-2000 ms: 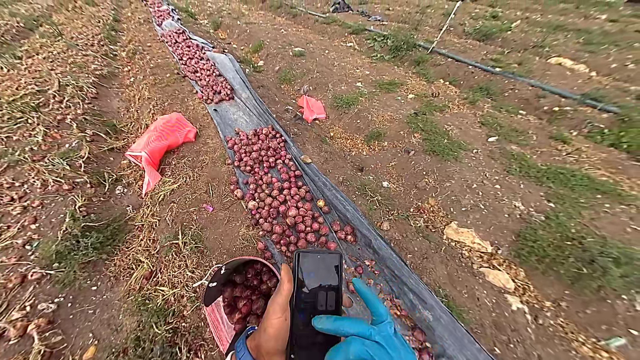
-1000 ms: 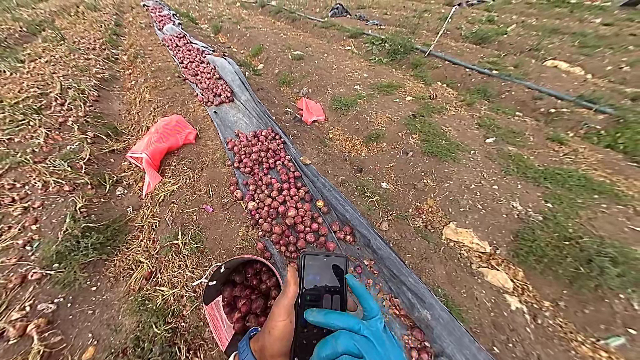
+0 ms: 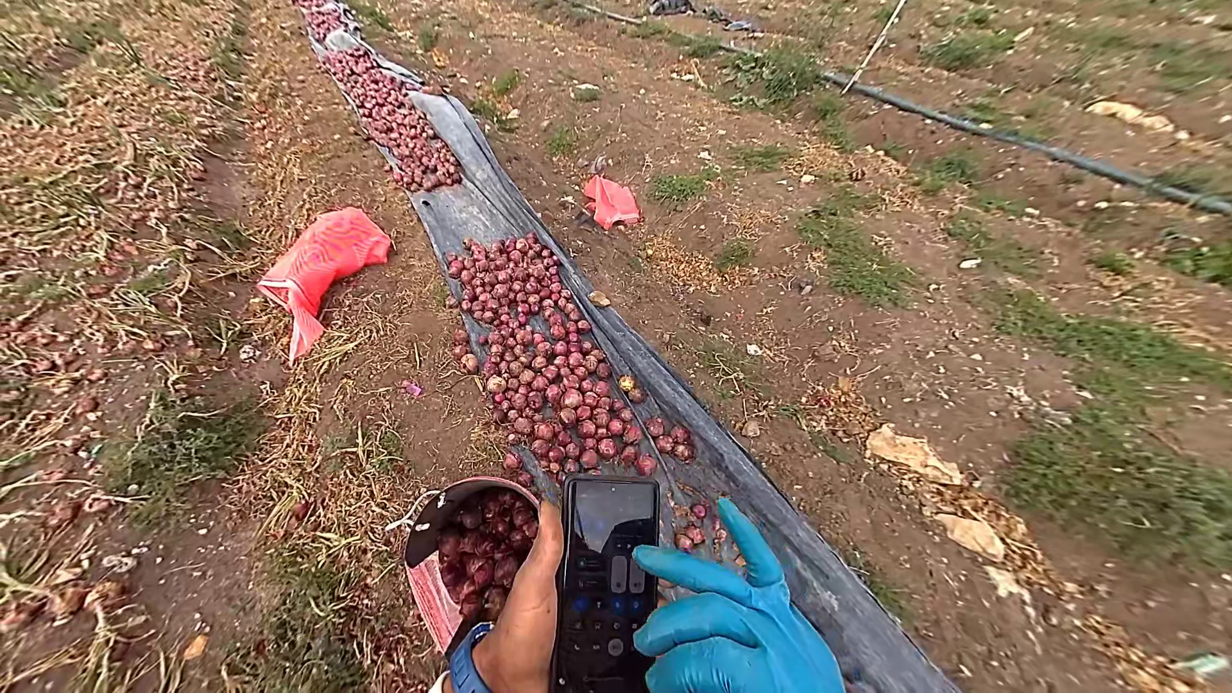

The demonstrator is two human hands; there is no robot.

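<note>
Bare but for a blue watch band at the wrist, my left hand (image 3: 525,616) holds a black smartphone (image 3: 608,577) upright at the bottom centre; its screen is lit with a dark menu. My right hand (image 3: 736,611), in a blue rubber glove, is at the phone's right edge, fingers apart, one fingertip over or near the screen. Left of the phone stands a bucket (image 3: 433,587) with red onions (image 3: 486,549) in it. Beyond the phone, a heap of red onions (image 3: 553,375) lies on a long grey plastic sheet (image 3: 712,414).
A red mesh sack (image 3: 332,260) lies on the soil left of the sheet, a smaller red one (image 3: 611,202) to its right. More onions (image 3: 390,115) cover the sheet farther off. A dark hose (image 3: 1020,142) crosses the upper right. Pale stones (image 3: 914,454) and weeds dot the ground.
The phone's screen, dark two seconds ago, now shows a lit menu. My gloved fingers have spread, with the index finger raised off to the right.
</note>
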